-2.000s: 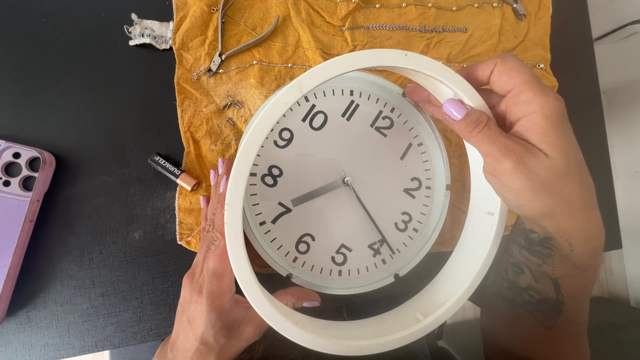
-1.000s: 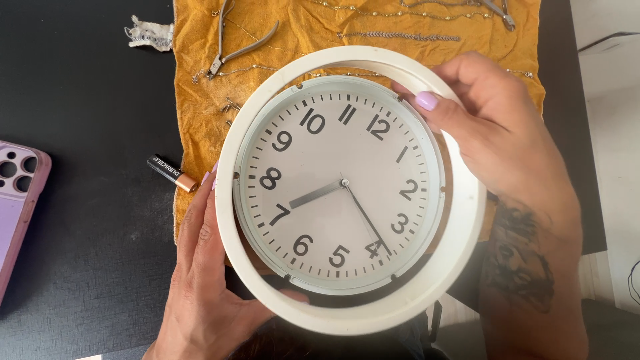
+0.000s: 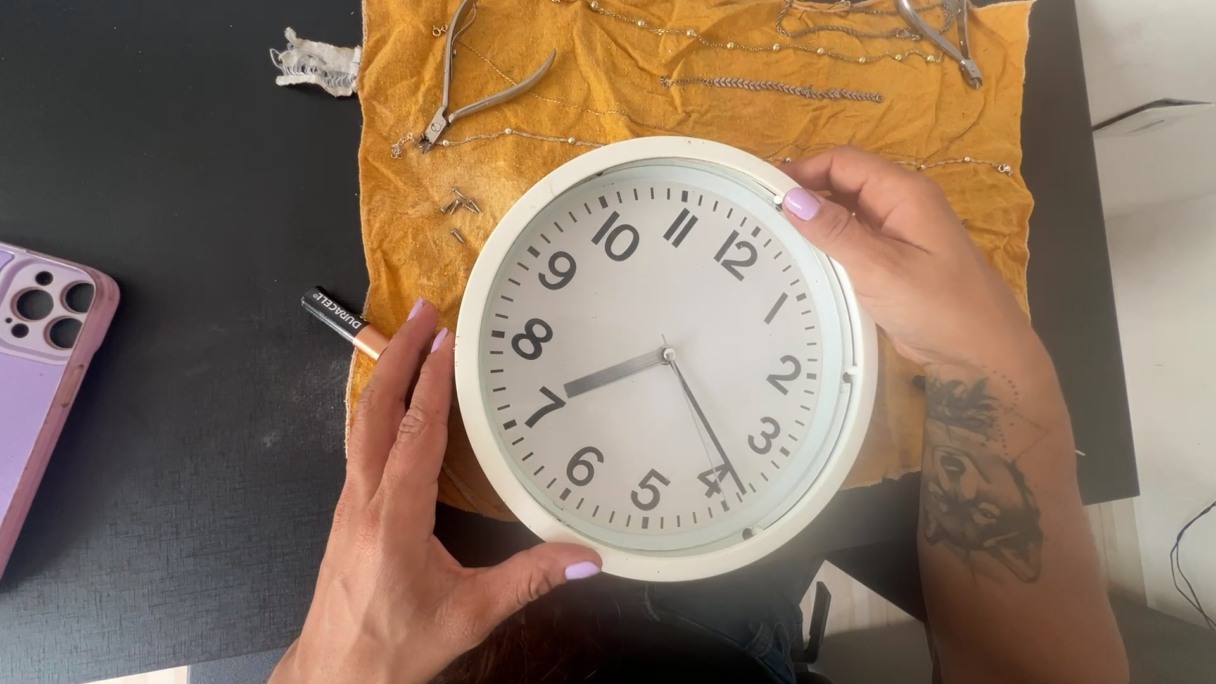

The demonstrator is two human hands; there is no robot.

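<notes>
A round clock face point(image 3: 627, 294) with black numerals, two dark hands and a glass cover lies inside a white plastic clock rim point(image 3: 860, 427). On the right side the glass edge and its small notches show beside the rim. My left hand point(image 3: 418, 494) holds the rim at its lower left, thumb on the bottom edge and fingers along the side. At the upper right my right hand point(image 3: 902, 247) grips the rim, its thumb over the glass edge and its other fingers partly hidden.
An orange cloth point(image 3: 589, 95) lies under the clock, with pliers point(image 3: 442, 119), chains point(image 3: 779, 90) and small screws point(image 3: 461, 202). A second pair of pliers point(image 3: 964, 66) sits upper right. Beside my left fingers is a Duracell battery point(image 3: 332, 318); a purple phone case point(image 3: 47, 351) is at left.
The white rim, earlier tilted and offset with a wide gap around the clock face, now sits close around it. Both hands have stayed on the rim.
</notes>
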